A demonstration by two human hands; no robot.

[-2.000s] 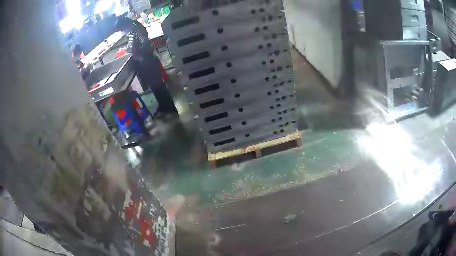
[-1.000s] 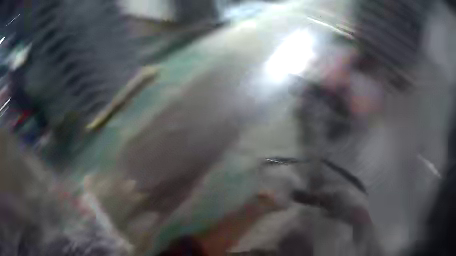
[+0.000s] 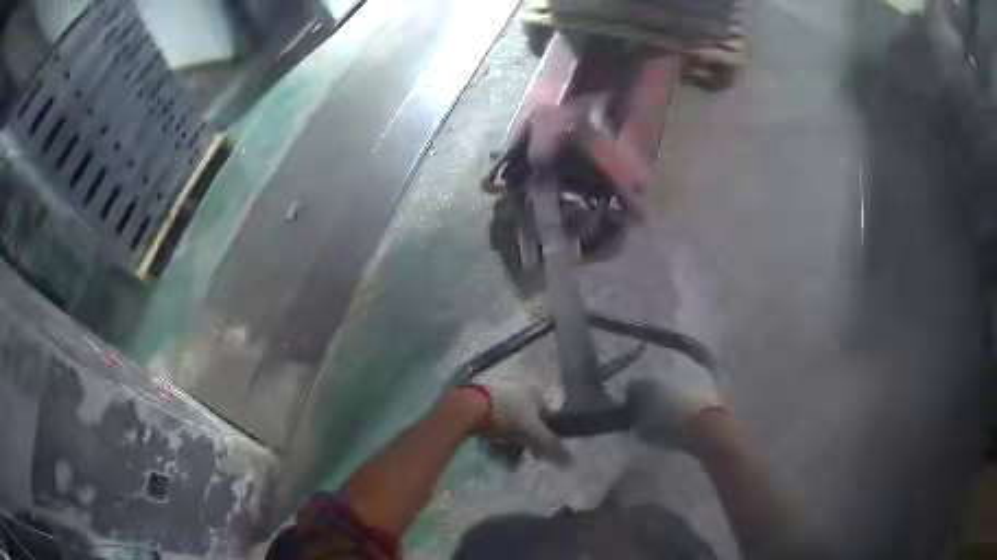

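A red pallet truck [image 3: 590, 126] stands ahead of me, its far end under a pallet [image 3: 716, 60] with a load cut off by the top edge. Its dark bar ends in a black loop-shaped tow handle [image 3: 508, 348] near me. My left hand [image 3: 520, 418], in a white glove with a red cuff edge, is on the left end of the handle's near crossbar. My right hand [image 3: 669, 403], also gloved and blurred, is closed around the right end of the crossbar.
A stack of slotted grey metal parts [image 3: 93, 120] stands on a wooden pallet [image 3: 184, 208] at the upper left. A worn wall or pillar base [image 3: 131, 438] is at the lower left. A brown floor plate [image 3: 295, 208] lies left of the truck.
The view has swung to the right and down, and has become clearer. The slotted stack has shifted to the left edge. The pallet truck and both hands on its handle now show plainly.
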